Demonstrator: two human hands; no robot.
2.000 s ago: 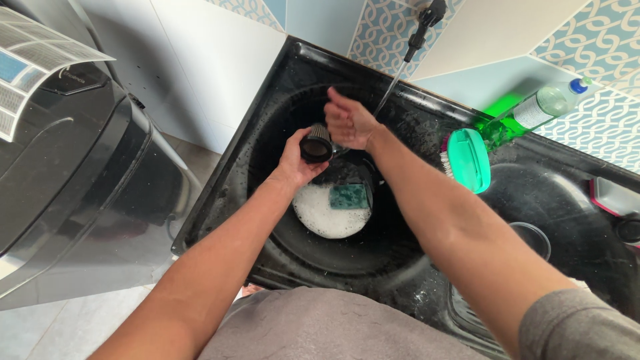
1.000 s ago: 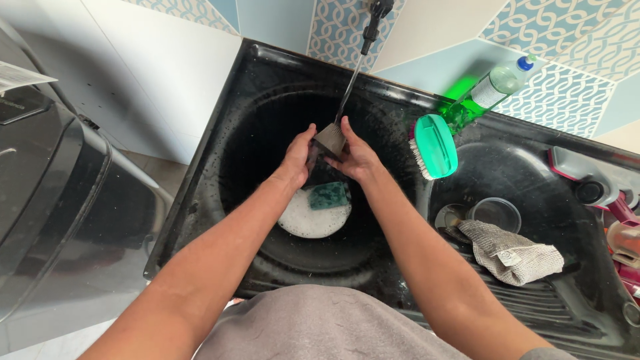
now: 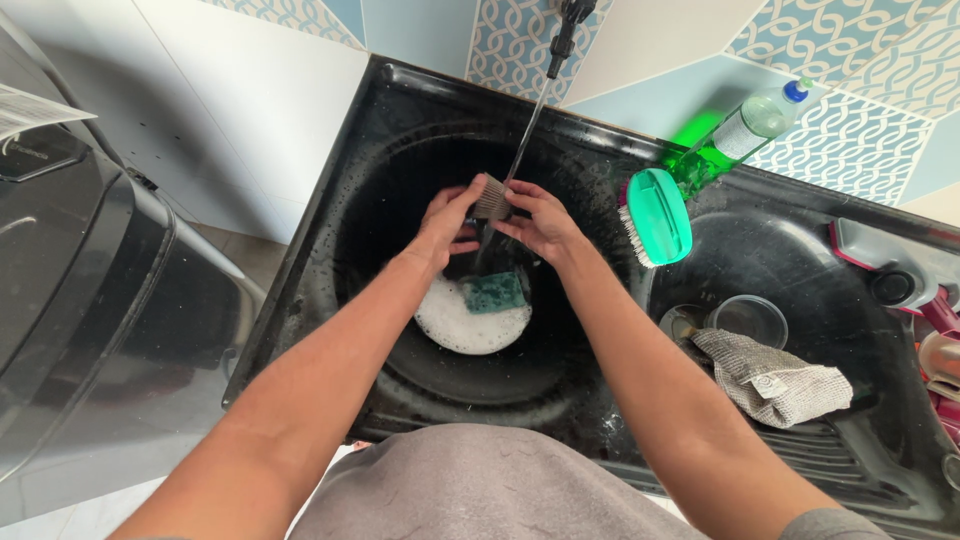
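My left hand (image 3: 448,223) and my right hand (image 3: 541,219) hold a small greyish-brown pleated filter (image 3: 491,198) between their fingers, over the black sink basin. A thin stream of water (image 3: 531,131) runs from the black tap (image 3: 567,37) onto or just beside the filter. Below the hands, a dark green scouring sponge (image 3: 496,292) rests at the upper right of a round patch of white suds (image 3: 465,326); what holds the suds is hidden.
A teal scrub brush (image 3: 660,217) and a bottle of green liquid (image 3: 739,135) stand right of the basin. Farther right are a clear round container (image 3: 750,319), a grey-white cloth (image 3: 780,379) and grey-and-red vacuum cleaner parts (image 3: 877,262). A dark appliance (image 3: 97,300) stands at the left.
Two seconds ago my left hand held the filter and my right hand was apart from it, raised; now both hands hold it. The filter has been turned, showing its pleated side.
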